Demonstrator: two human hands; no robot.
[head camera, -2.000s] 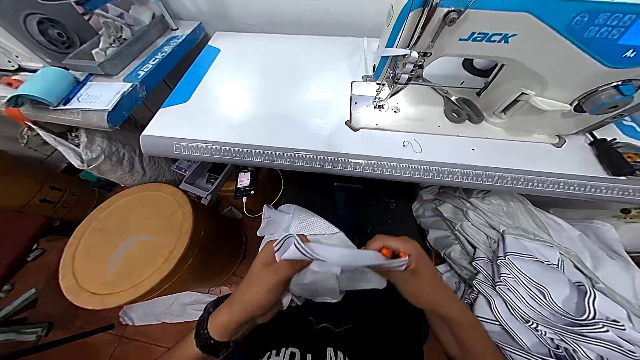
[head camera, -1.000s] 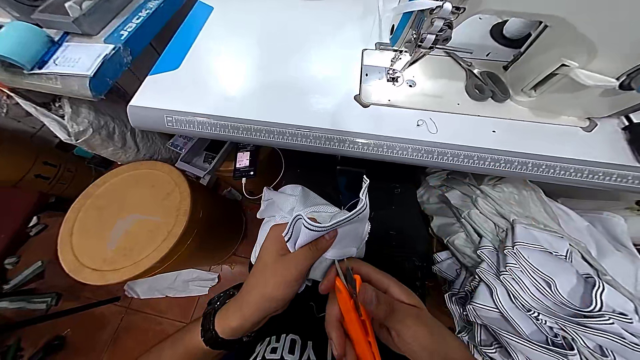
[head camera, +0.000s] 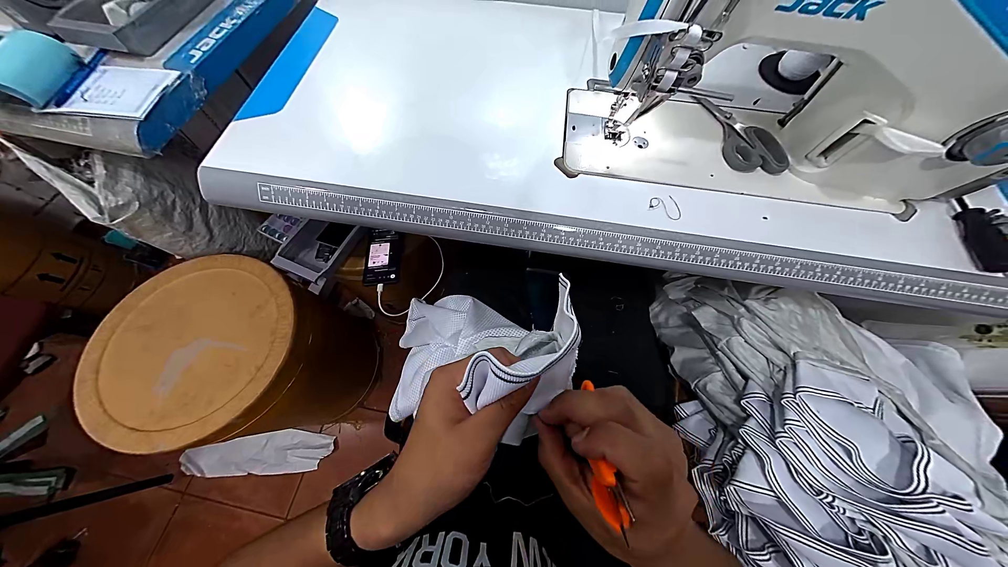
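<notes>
A white patterned fabric piece (head camera: 449, 327) with a dark-striped edge band is bunched above my lap. My left hand (head camera: 453, 441), with a dark wristband, pinches the band between thumb and fingers. At the cloth's lower right edge, the fingertips of my right hand (head camera: 622, 457) meet the fabric. Orange-handled thread snips (head camera: 606, 504) rest inside that hand, their dark tip pointing down toward my lap; the palm hides part of them. Whether the fingertips pinch cloth or a thread is too small to tell.
Ahead stands a white sewing table (head camera: 441, 102) with a Jack sewing machine (head camera: 866, 87), grey-handled scissors (head camera: 748, 146) and a loose thread (head camera: 665, 207). A round lidded drum (head camera: 189, 354) is at left, near a plugged-in phone (head camera: 382, 258). Striped fabric (head camera: 827, 457) is heaped at right.
One second ago the snips pointed up with their blades at the fabric edge; now they are turned down in my right hand, and its fingertips are at the cloth. My left hand keeps its hold.
</notes>
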